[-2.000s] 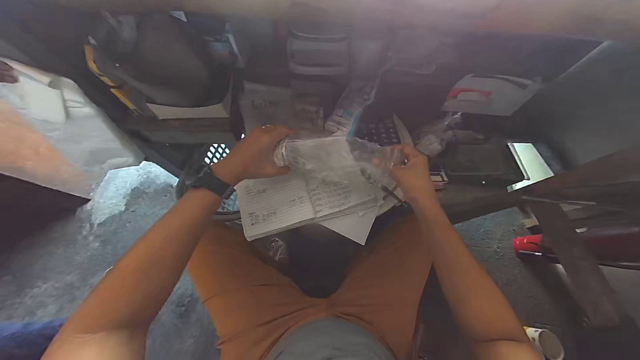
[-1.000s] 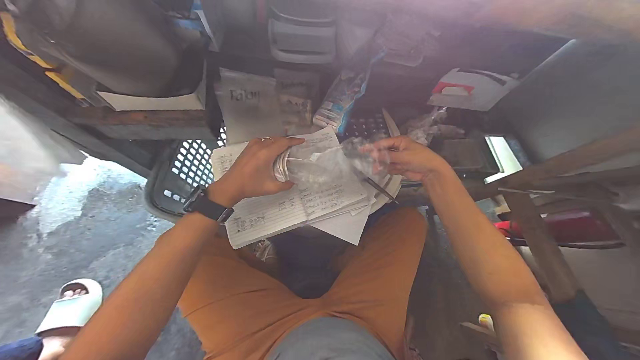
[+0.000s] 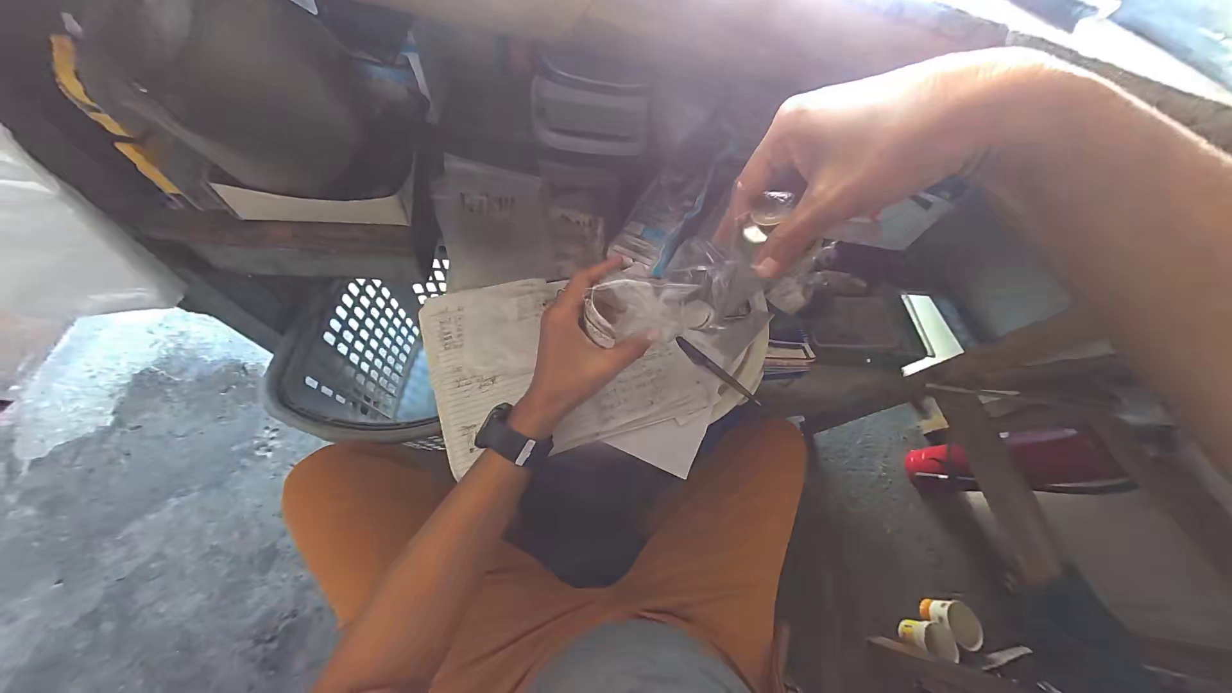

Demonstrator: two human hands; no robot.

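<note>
My left hand [image 3: 587, 351], with a dark watch on the wrist, grips a round clear object [image 3: 606, 313] inside a thin clear plastic bag [image 3: 664, 298]. Above and to the right, my right hand [image 3: 818, 164] holds a small round, shiny, clear object [image 3: 773, 207] between thumb and fingers, beside the bag's upper part. Whether it also holds the bag cannot be told. Beneath the hands lies an open notebook [image 3: 481, 356] with handwriting and loose sheets, and a dark pen [image 3: 717, 369] rests on its right part.
A grey plastic basket [image 3: 356, 423] stands left of the notebook. Clear bags [image 3: 496, 221] and a blue-edged packet [image 3: 664, 217] lie behind it. Right are a wooden frame [image 3: 1001, 481], a red object [image 3: 1049, 460] and paper cups [image 3: 953, 626] low down.
My right hand has moved up from beside the bag, and its forearm now crosses the upper right. My left hand stays at the round object. The view has shifted.
</note>
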